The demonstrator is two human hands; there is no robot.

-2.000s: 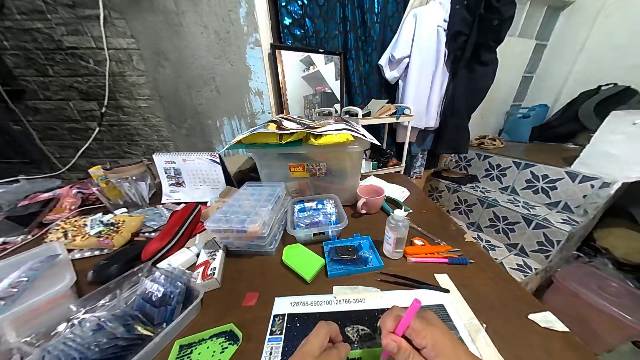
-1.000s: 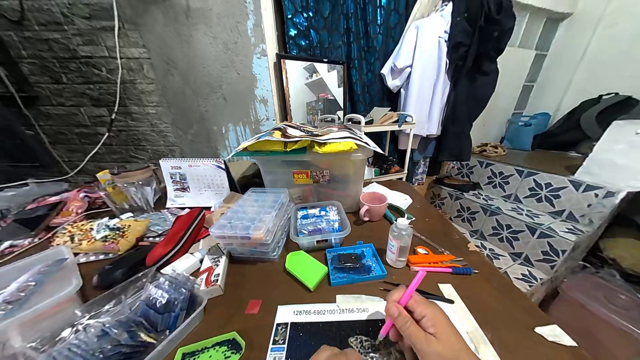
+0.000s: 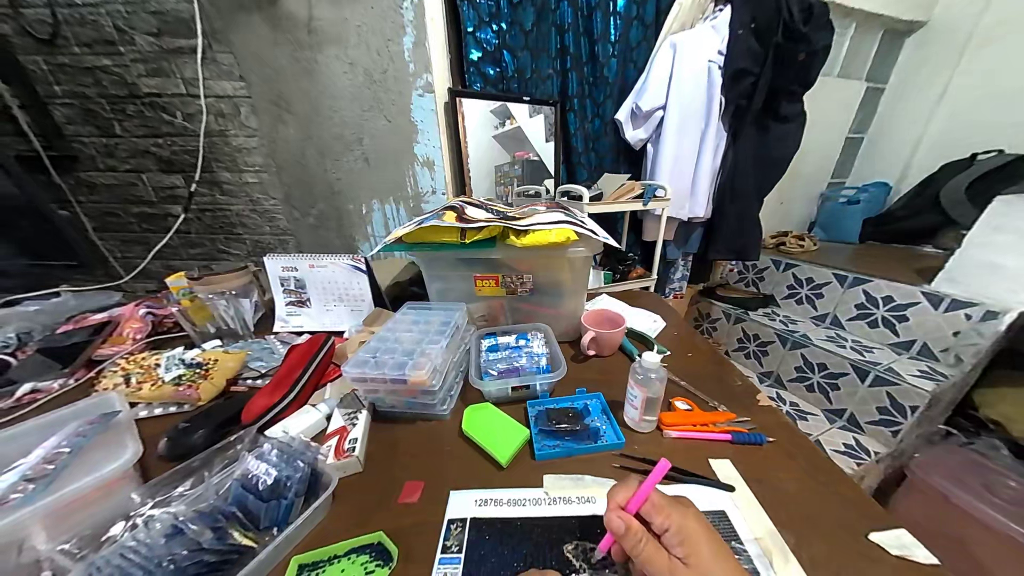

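My right hand [image 3: 668, 528] grips a pink pen-like applicator [image 3: 638, 504], tilted, its tip down on the dark diamond painting canvas [image 3: 520, 536]. Only a small part of my left hand [image 3: 540, 573] shows at the bottom edge, over the canvas; what it holds is hidden. At the lower left lies a green tray [image 3: 384, 552] of dark beads. Behind the canvas are a bright green tray [image 3: 495, 433] and a blue tray [image 3: 578, 450] with a dark item in it. Black tweezers [image 3: 680, 474] lie just beyond the canvas's top edge.
Clear bottle [image 3: 645, 392], orange scissors [image 3: 696, 418], a pink and blue pen [image 3: 712, 437] and a pink mug [image 3: 602, 331] stand or lie at right. Stacked bead cases [image 3: 408, 352], a tub of packets [image 3: 518, 360] and a bin of dark bead bags [image 3: 308, 512] are behind and left.
My left hand has moved down, nearly out of view. My right hand still holds the pink applicator over the canvas.
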